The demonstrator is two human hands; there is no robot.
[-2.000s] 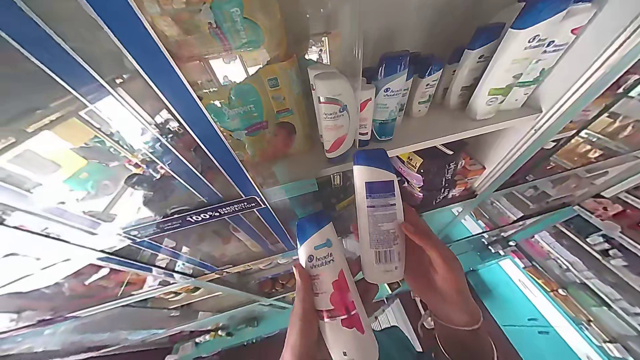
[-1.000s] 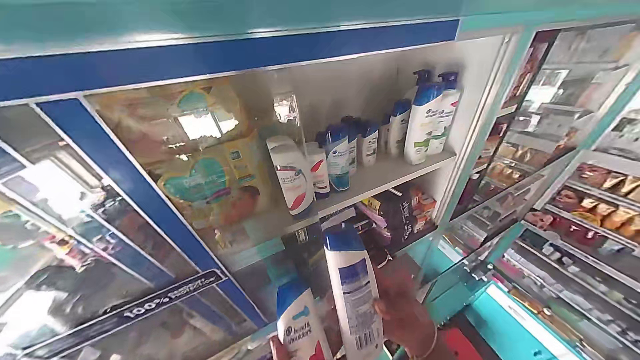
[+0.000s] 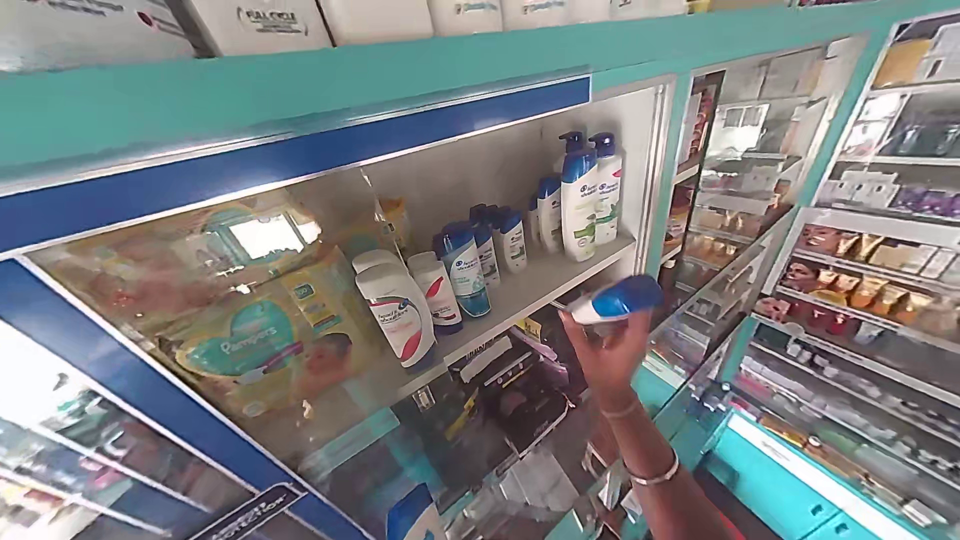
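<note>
My right hand [image 3: 611,352] grips a white Head & Shoulders shampoo bottle with a blue cap [image 3: 619,300], tilted nearly level just in front of the shelf edge. At the bottom edge of the view, the blue cap and top of another shampoo bottle [image 3: 414,514] show; my left hand is out of sight. On the white shelf [image 3: 517,292] stand several shampoo bottles: a large white one with a red mark [image 3: 397,315] at the left, a blue and clear one [image 3: 465,270] in the middle, and tall white pump bottles [image 3: 607,191] at the right.
A sliding glass door covers the left part of the cabinet, with Pampers packs [image 3: 262,337] behind it. Dark boxes [image 3: 517,390] fill a lower shelf. White containers [image 3: 382,19] line the teal ledge above. Glass cases with tubes [image 3: 870,292] stand to the right.
My right hand has risen toward the shelf with its bottle, which has tipped from upright to nearly level. The two held bottles were side by side before and are now apart. The view has shifted.
</note>
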